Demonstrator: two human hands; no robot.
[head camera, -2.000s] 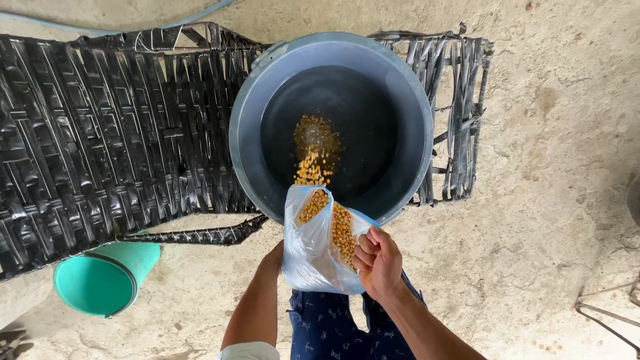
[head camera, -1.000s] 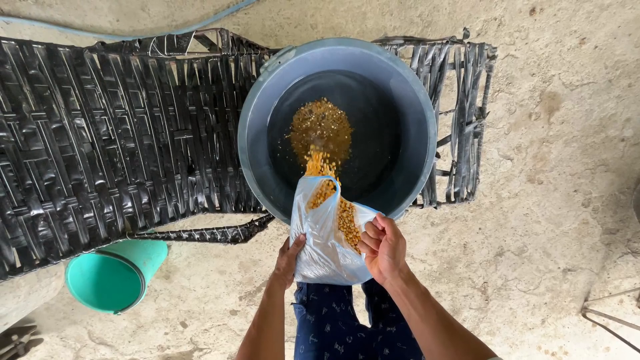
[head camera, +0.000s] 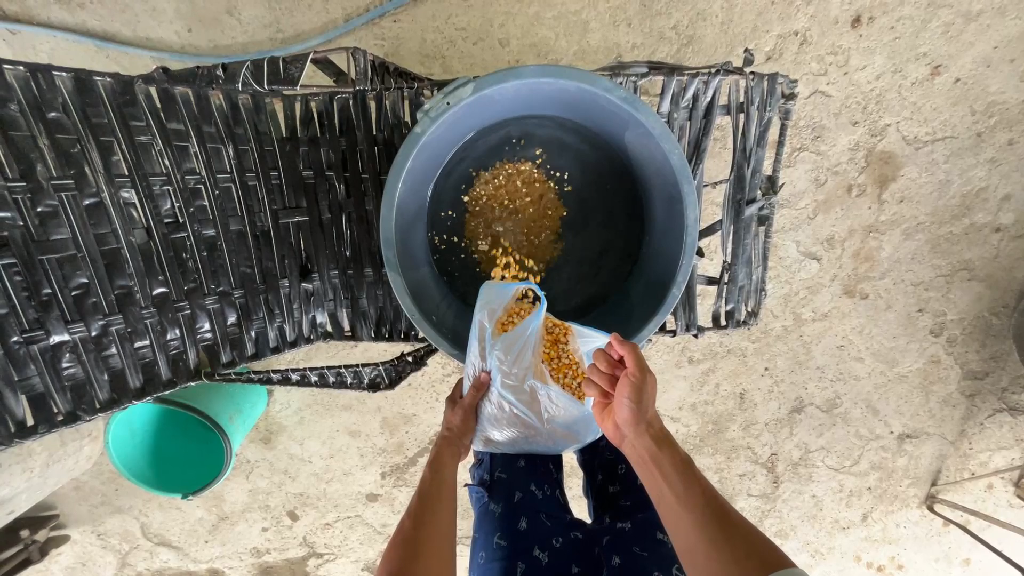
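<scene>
A translucent plastic bag (head camera: 520, 408) of dried corn kernels (head camera: 563, 358) is tipped over the near rim of a round grey plastic tub (head camera: 680, 192). Kernels fall from its mouth into the dark water (head camera: 604, 240), where a brownish heap of corn (head camera: 514, 212) with floating bits lies left of centre. My left hand (head camera: 464, 412) supports the bag's left side, its fingers partly hidden behind the plastic. Pinched in my right hand (head camera: 622, 388) is the bag's upper right edge.
The tub rests on a black woven-strap lounge chair (head camera: 208, 216). Under its near armrest (head camera: 320, 378) a green bucket (head camera: 168, 448) lies tilted on the concrete floor (head camera: 872, 344). A blue hose (head camera: 200, 58) runs behind; thin metal legs (head camera: 976, 512) stand at lower right.
More corn has run from the bag, and the heap in the water has grown wider. My left hand, mostly hidden by the bag in the oldest frame, now shows at its left side.
</scene>
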